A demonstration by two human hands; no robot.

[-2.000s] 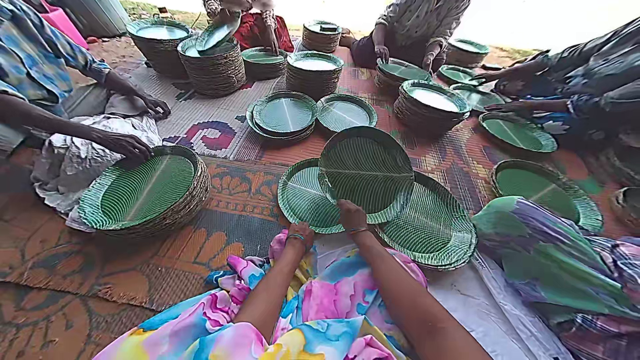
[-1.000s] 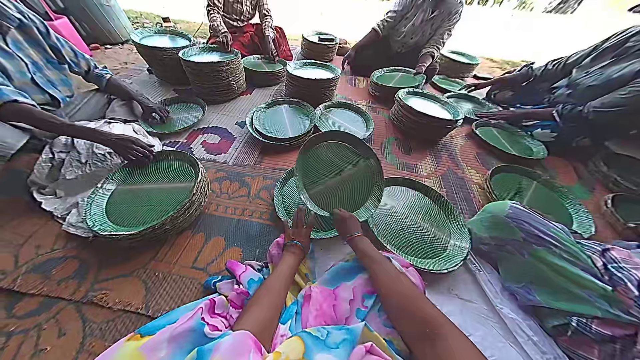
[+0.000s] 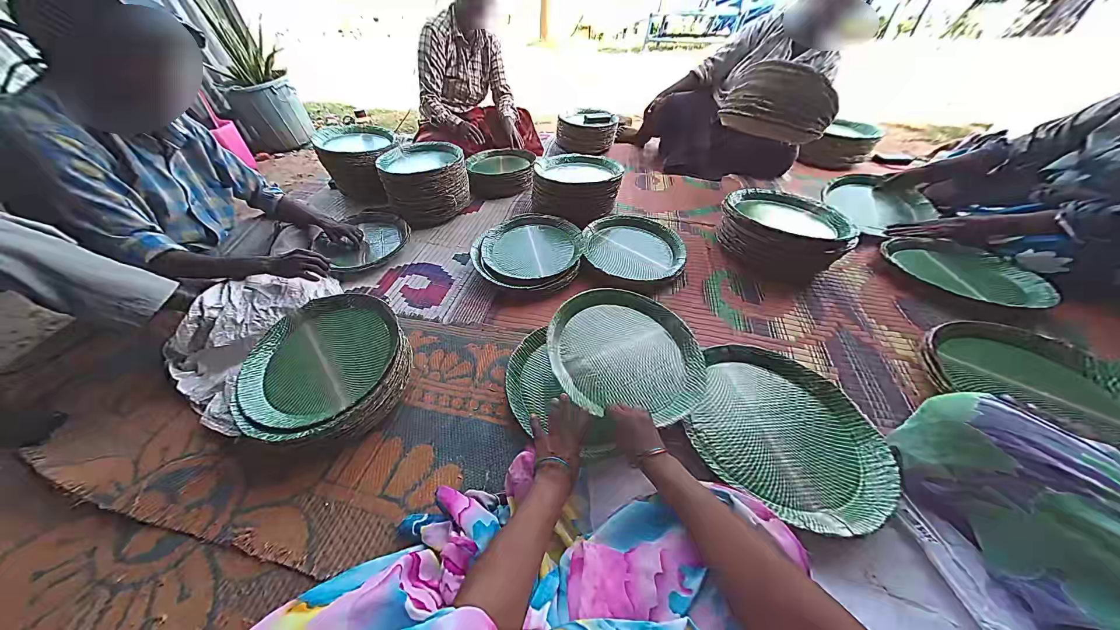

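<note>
A round green leaf-patterned plate [image 3: 626, 354] is tilted in front of me, over part of another green plate [image 3: 529, 385] on the mat. My right hand [image 3: 635, 430] grips its near rim. At the lower plate, just left of that rim, is my left hand [image 3: 561, 430], fingers spread; whether it touches the tilted plate I cannot tell. A larger green plate [image 3: 792, 437] lies to the right, close beside them. Two smaller plate groups [image 3: 531, 252] [image 3: 633, 249] rest beyond.
A stack of green plates [image 3: 319, 367] stands at left near a person's hands [image 3: 302, 264]. More stacks [image 3: 576, 188] [image 3: 787, 227] stand farther back on the patterned mats [image 3: 420, 455]. Several people sit around. Green-purple cloth [image 3: 1006, 490] lies at right.
The tilted plate has turned from dark to brighter, and my left hand's fingers have spread. At the back right, a person now holds up a stack of plates. The view has tilted up.
</note>
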